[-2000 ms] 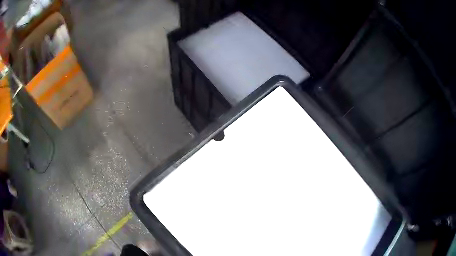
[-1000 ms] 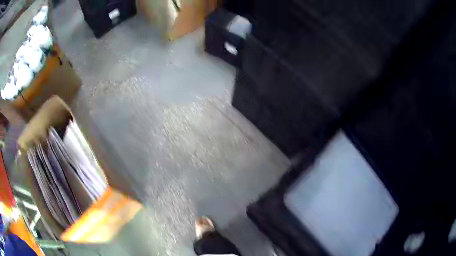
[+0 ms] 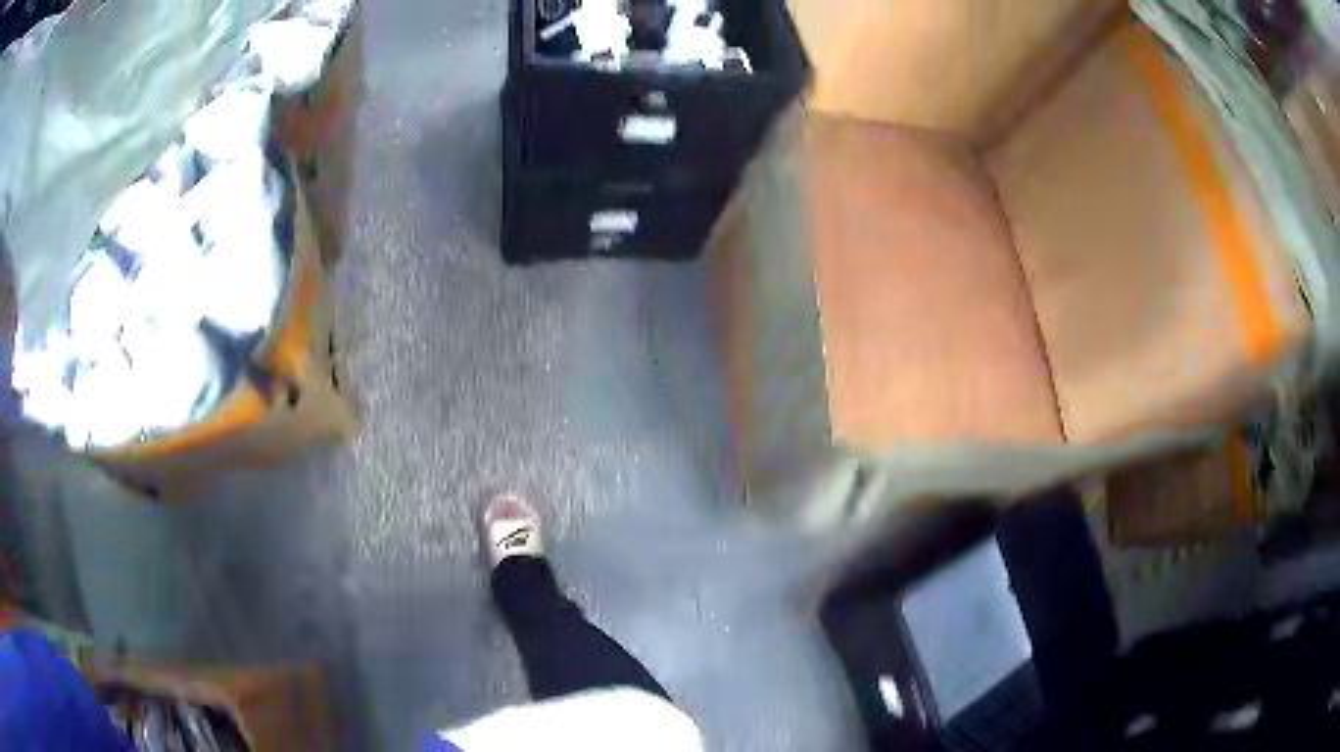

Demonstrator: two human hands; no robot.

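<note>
Neither of my hands is in view. Ahead, two stacked black bins (image 3: 632,129) stand on the grey floor; the top one holds several white parts (image 3: 664,35), too blurred to name. At the left, an open brown carton (image 3: 316,389) with an orange band is filled with a heap of white parts (image 3: 191,279) beside clear plastic. At the right, a large open brown carton (image 3: 926,279) with orange tape shows a bare brown inside.
My foot (image 3: 512,532) is on the floor (image 3: 441,353) between the cartons. A black bin with a pale sheet (image 3: 967,624) sits at the lower right. Another carton (image 3: 279,705) is at the lower left, near a blue item (image 3: 52,698) at the edge.
The view has moved forward along the floor. The white-filled carton and the stacked bins are nearer. The black-rimmed bin with the white sheet, seen close two seconds ago, is no longer in front.
</note>
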